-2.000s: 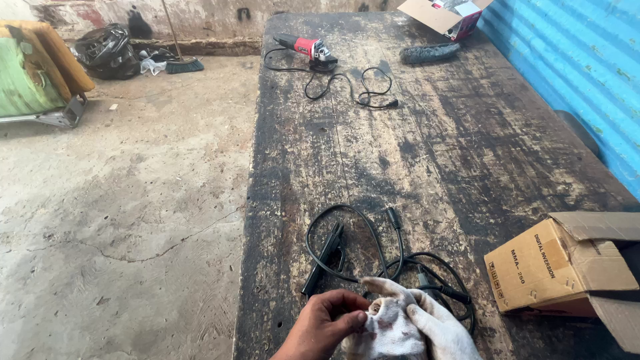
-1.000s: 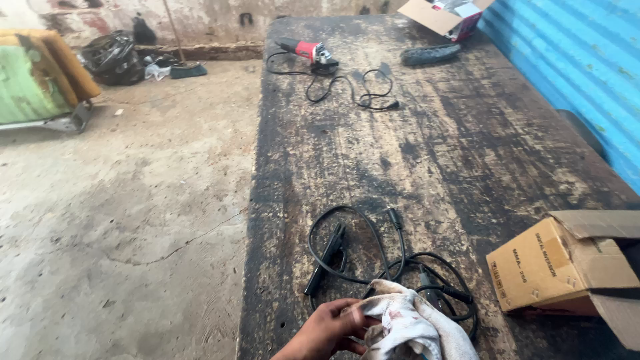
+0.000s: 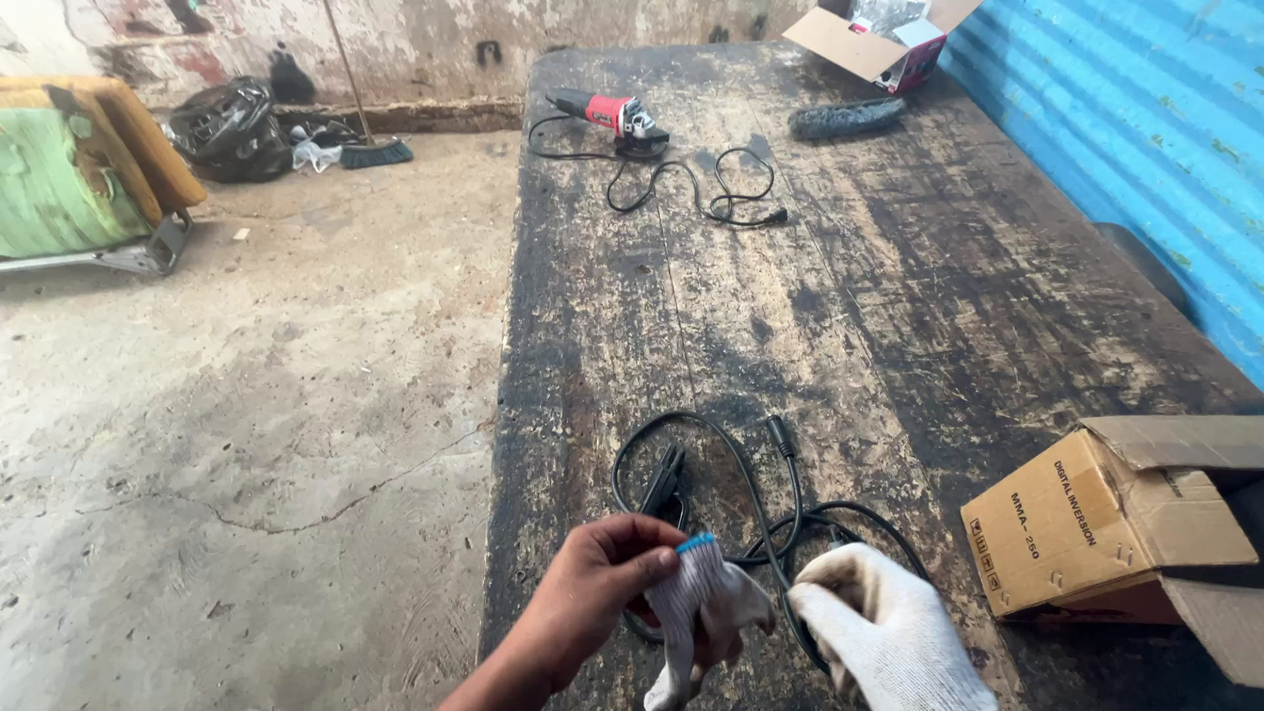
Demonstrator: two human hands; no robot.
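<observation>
My bare left hand [image 3: 592,592] pinches the blue-edged cuff of a white knit work glove [image 3: 696,602], which hangs crumpled between my hands. On my right hand [image 3: 879,617] is a white glove with soiled fingertips; its fingers are curled beside the hanging glove, apart from it, and whether anything is between them cannot be told. Just beyond my hands, black welding cables [image 3: 736,444] lie in loops on the worn wooden table [image 3: 731,326]. A black electrode holder [image 3: 664,482] rests within the left loop, and a cable connector [image 3: 780,434] points away from me.
An open cardboard box [image 3: 1057,523] stands at the right. Farther back lie a red angle grinder [image 3: 617,114] with its cord, a dark fuzzy roll [image 3: 846,118] and another open box [image 3: 859,44]. Blue corrugated metal [image 3: 1116,118] borders the right side; a broom [image 3: 375,153] stands by the wall.
The loose white glove, bunched up between my hands before, now hangs by its cuff from my left hand. My gloved right hand has come apart from it.
</observation>
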